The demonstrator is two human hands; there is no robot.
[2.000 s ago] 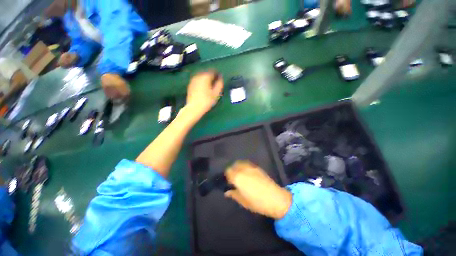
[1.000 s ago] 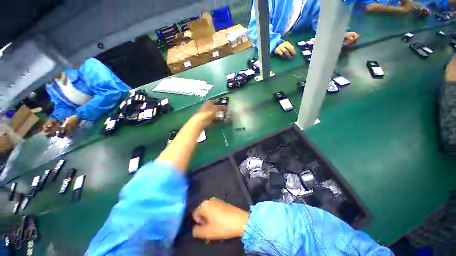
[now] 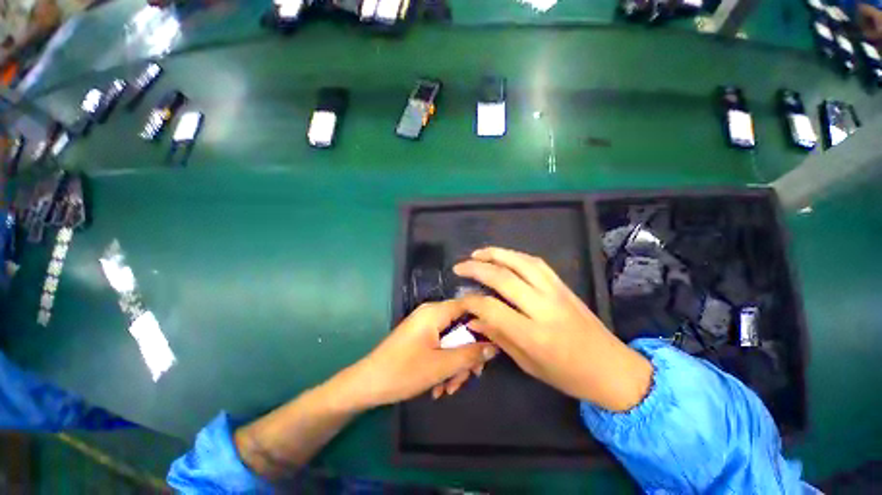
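Note:
My left hand [image 3: 411, 358] holds a mobile phone over the left compartment of the black divided tray [image 3: 495, 450]. A white patch of the phone [image 3: 458, 336] shows between my hands; most of it is hidden. My right hand [image 3: 551, 324] lies over the phone with its fingers on it. Whether it also holds a small part cannot be seen. A small dark square piece [image 3: 426, 259] lies at the upper left of the left compartment. Loose covers [image 3: 643, 271], black and grey, fill the right compartment.
Phones lie spaced along the green belt [image 3: 619, 106], one showing its keypad side [image 3: 419, 108]. A phone pile [image 3: 377, 12] is at the top. A label strip [image 3: 55, 276] and a whitish strip [image 3: 151, 345] lie on the bench at left. A pale post [image 3: 841, 164] stands at right.
My left hand has come back from the belt to the tray with a phone and now meets my right hand. The view has turned down towards the tray.

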